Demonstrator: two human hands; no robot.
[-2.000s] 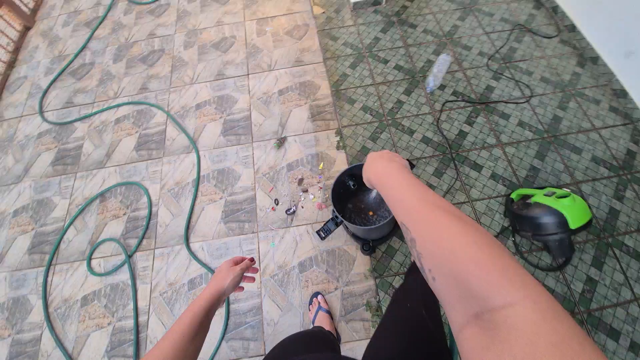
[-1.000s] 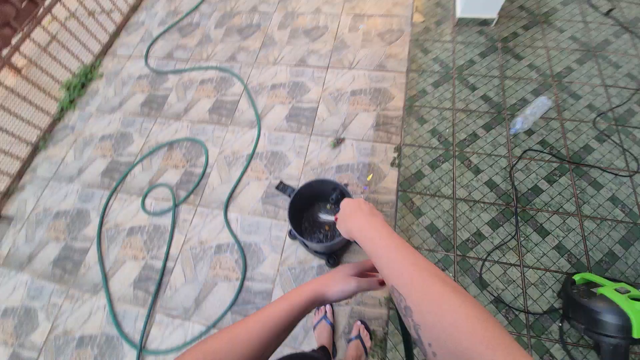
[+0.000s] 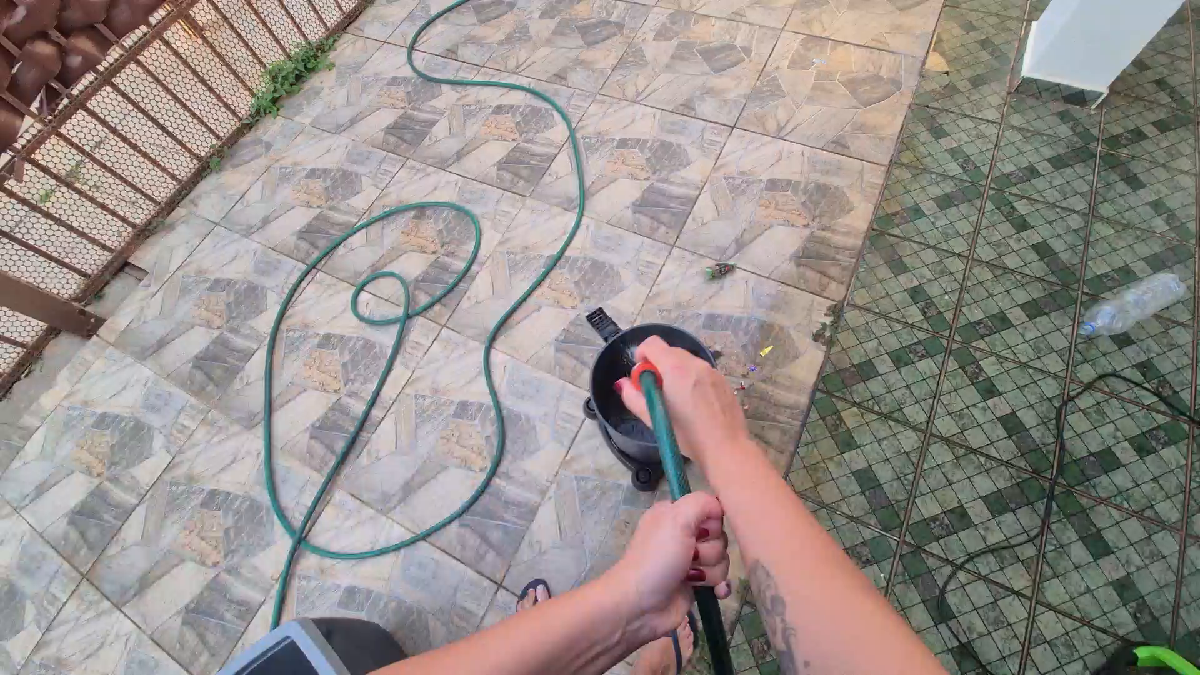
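My right hand (image 3: pixel 689 394) is closed round the end of a green garden hose (image 3: pixel 663 436), at its orange collar, over a black round canister (image 3: pixel 614 375). Lower down, my left hand (image 3: pixel 670 553) grips the same hose. Inside the canister the floor of the tub looks wet, though my right hand hides part of it and the hose tip. The canister stands on small casters on the tiles, with a latch at its upper left rim. Small bits of debris (image 3: pixel 766 352) lie to its right.
More green hose (image 3: pixel 497 375) loops across the beige tiles at left. A clear plastic bottle (image 3: pixel 1134 305) and a black cord (image 3: pixel 1055 469) lie on green tiles. A white pillar base (image 3: pixel 1097 42) stands upper right, a metal railing (image 3: pixel 112 150) upper left. A green-and-black appliance part (image 3: pixel 1158 659) shows at lower right.
My left hand, empty two seconds ago, has come across to the hose and closed on it. The hose now shows in both hands over the canister. The view has shifted.
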